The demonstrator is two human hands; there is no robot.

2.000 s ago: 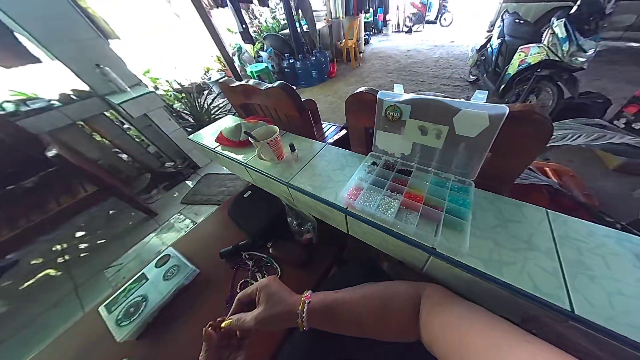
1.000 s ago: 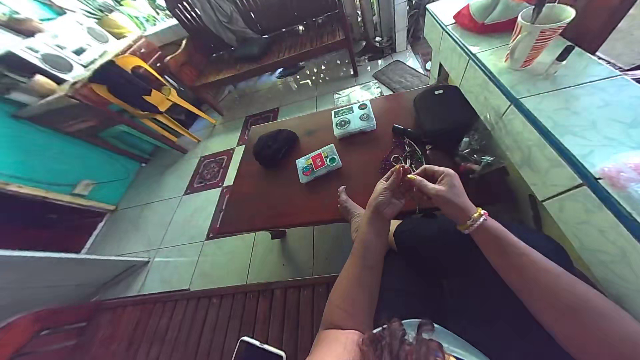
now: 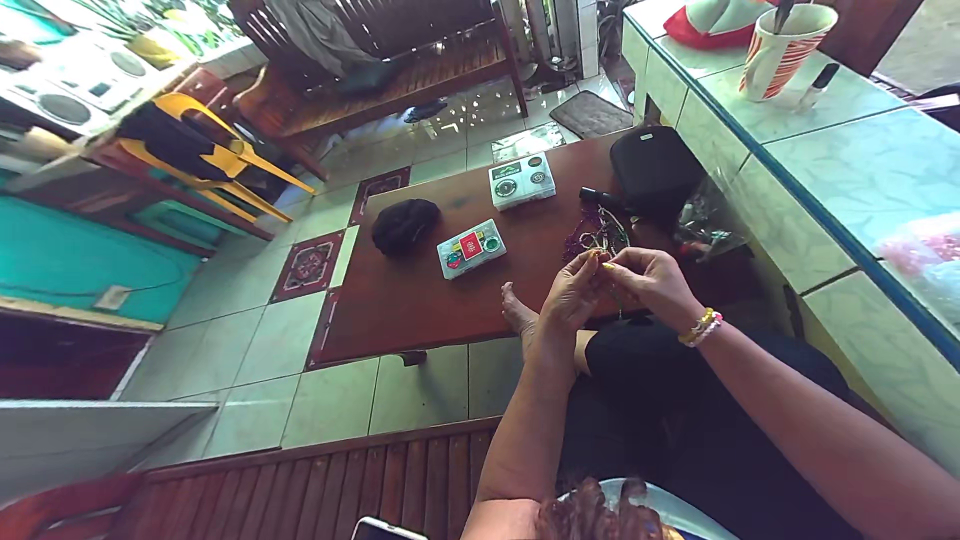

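My left hand (image 3: 571, 291) and my right hand (image 3: 654, 283) meet fingertip to fingertip above my lap, at the edge of the low wooden table (image 3: 405, 307). Both pinch something small that the fingers mostly hide; a thin strand seems to hang below them. Beaded bracelets (image 3: 702, 328) circle my right wrist. Just beyond the fingers lies a tangle of beaded strands (image 3: 596, 231), purple and pale. Left of it are a white box with round emblems (image 3: 523, 181) and a clear plastic case with a red label (image 3: 472, 249).
A black fuzzy item (image 3: 406, 226), a black zip case (image 3: 656, 169) and a clear plastic bag (image 3: 712, 217) are on or beside the table. The tiled counter (image 3: 840, 142) at right bears a striped paper cup (image 3: 784, 52). A phone (image 3: 384, 529) lies on the slatted bench (image 3: 360, 491).
The view has swung far left and down since the first frame, bringing both hands into sight. From the second frame to now, the hands stay together at nearly the same place.
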